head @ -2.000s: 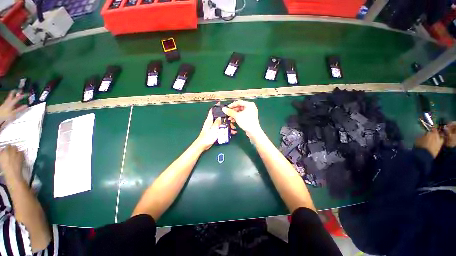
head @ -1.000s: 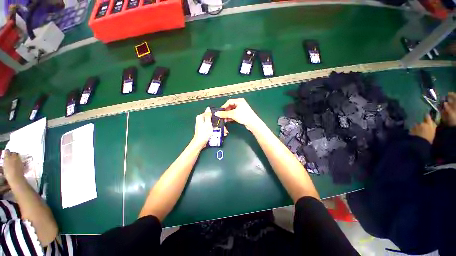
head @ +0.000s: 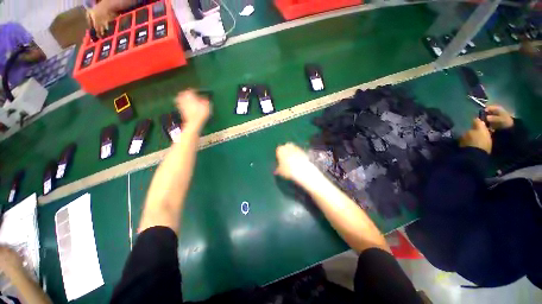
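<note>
My left hand (head: 194, 110) is blurred over the far strip. A black handset (head: 172, 126) with a white patch lies just below and left of it; a dark shape shows behind the fingers. Whether this hand holds anything cannot be told. My right hand (head: 294, 161) is low over the near green surface, left of the heap of dark cover pieces (head: 380, 136). Its fingers are bent, and whether a piece is in them is hidden. A small whitish oval ring (head: 245, 207) lies between my forearms.
Black handsets (head: 264, 100) lie along the far strip beyond the pale rail (head: 232, 134), with a yellow-framed device (head: 122, 104). A red tray (head: 134, 62) of handsets stands far left. Paper sheets (head: 79, 246) lie left. Another person's hands (head: 487, 127) are at right.
My hands have separated: the left reaches away over the far strip, the right moved right towards the heap. The handset they held together is gone from between them. The view has shifted right.
</note>
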